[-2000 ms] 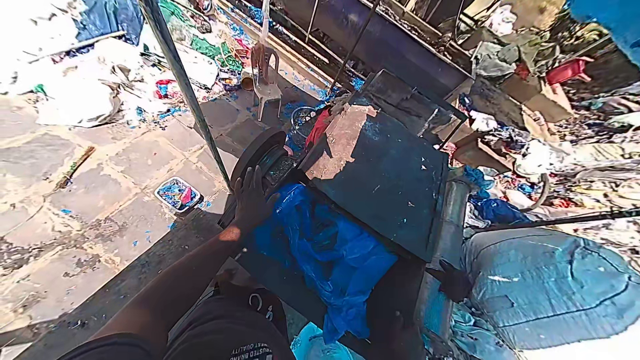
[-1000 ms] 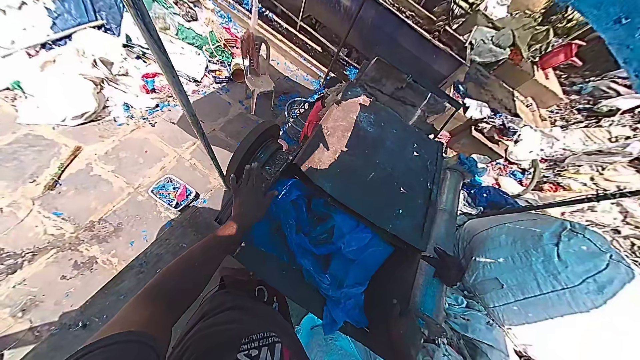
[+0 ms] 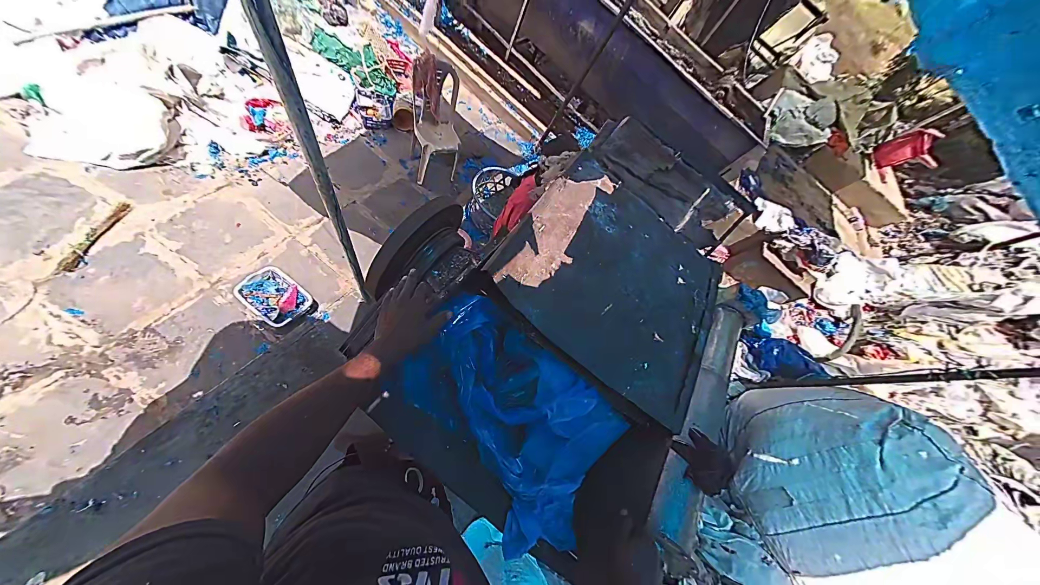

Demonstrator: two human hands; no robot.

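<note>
Blue plastic film lies bunched in the opening of a dark metal machine, below its sloping top panel, whose coating is worn off in a patch. My left hand, fingers spread, rests on the machine's left side between the round dark wheel or rim and the film, and grips nothing visible. On the far right side of the machine, my right hand is dark and partly shaded, touching or close to its edge beside a large bluish sack. Its finger position is unclear.
A slanting pole stands left of the machine. A small tub of colourful scraps sits on the stone paving. Beyond are a plastic chair and a wire-like basket. Plastic waste and cardboard boxes are heaped at right.
</note>
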